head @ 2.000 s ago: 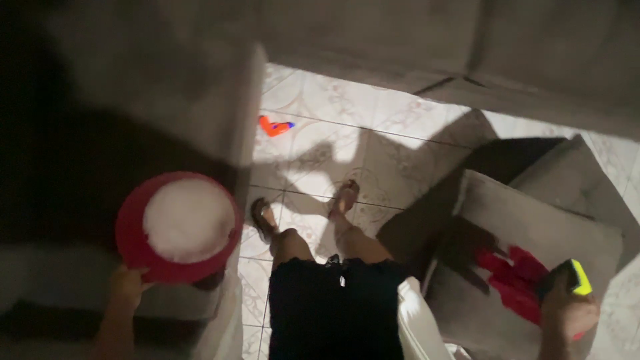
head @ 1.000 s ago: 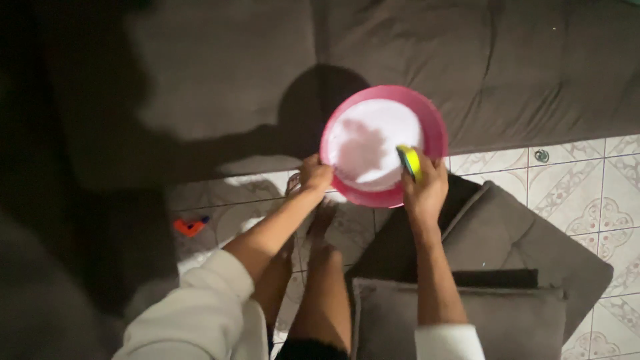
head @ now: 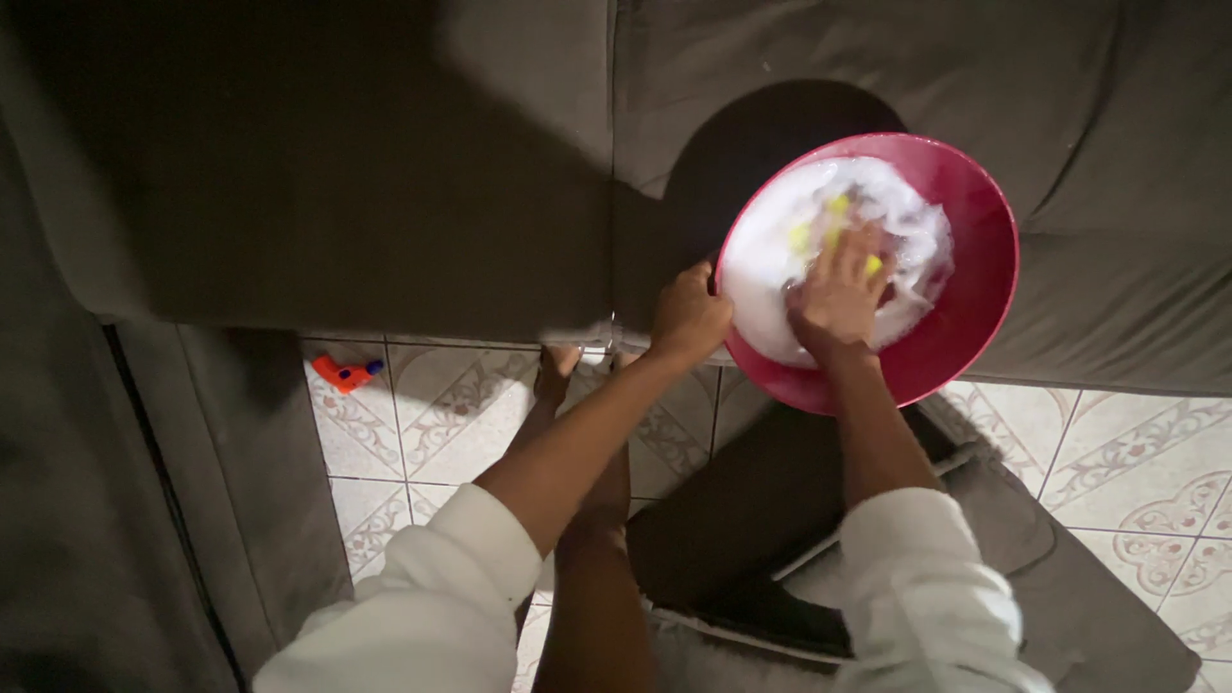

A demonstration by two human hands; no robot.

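A round pink plastic basin [head: 977, 241] with white suds [head: 770, 279] in it is tilted over the front part of a grey sofa seat. My left hand [head: 691, 313] grips its left rim. My right hand [head: 842, 289] is inside the basin, fingers spread in the foam, pressing on something yellow, likely the sponge [head: 839, 206]. Foam and fingers hide most of the yellow thing, and motion blurs it.
The grey sofa [head: 433, 221] spans the top and its side section [head: 241, 462] the left. An orange toy gun [head: 346, 372] lies on the patterned tile floor [head: 452, 404]. Grey cushions [head: 1039, 568] rest below the basin, beside my legs.
My right hand, which held the yellow and dark sponge at the basin's rim, has moved down into the suds. Two seconds ago the basin was at the left, held by my left hand.
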